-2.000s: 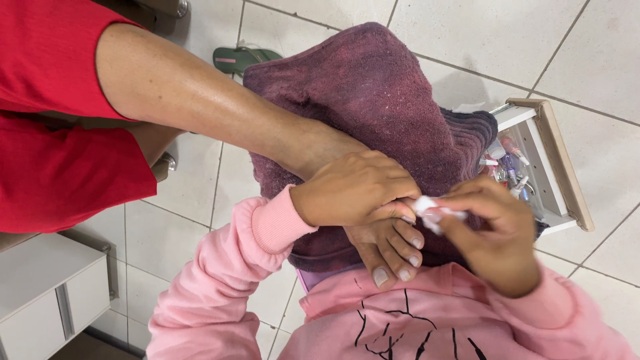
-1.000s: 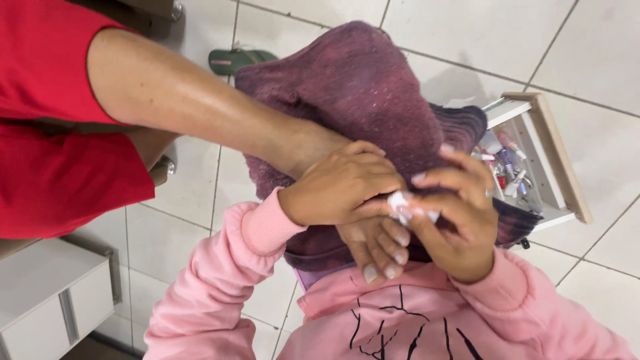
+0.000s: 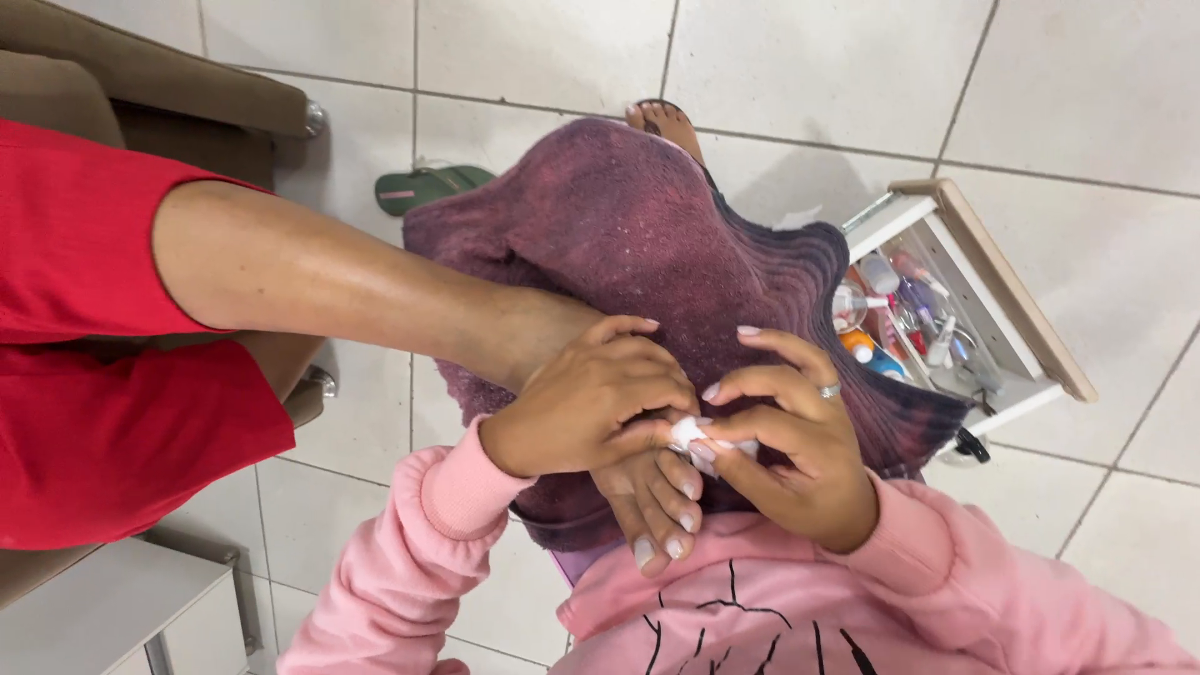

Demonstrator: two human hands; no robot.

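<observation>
Another person's bare foot (image 3: 647, 502) lies over a maroon towel (image 3: 619, 234) on my lap, its toes toward my pink sweatshirt. My left hand (image 3: 595, 403) is curled over the front of the foot, thumb and fingers around the big-toe side. At that toe, my right hand (image 3: 792, 431) pinches a white cotton wad (image 3: 687, 432) between thumb and index finger, its other fingers spread and a ring on one. The big toe itself is mostly hidden by the hands and the cotton. The smaller toenails look pale and glossy.
An open drawer (image 3: 1017, 291) at the right holds nail-polish bottles and other small bottles (image 3: 881, 272). The other person's leg (image 3: 328, 272) comes in from the left, beside a brown chair (image 3: 197, 84). A green flip-flop (image 3: 427, 190) lies on the tiled floor. A white cabinet (image 3: 112, 600) stands lower left.
My right hand stays at the toe with the cotton, its fingers shifting. My left hand keeps its place on the foot. The view has shifted somewhat, and a sandalled foot now shows beyond the towel.
</observation>
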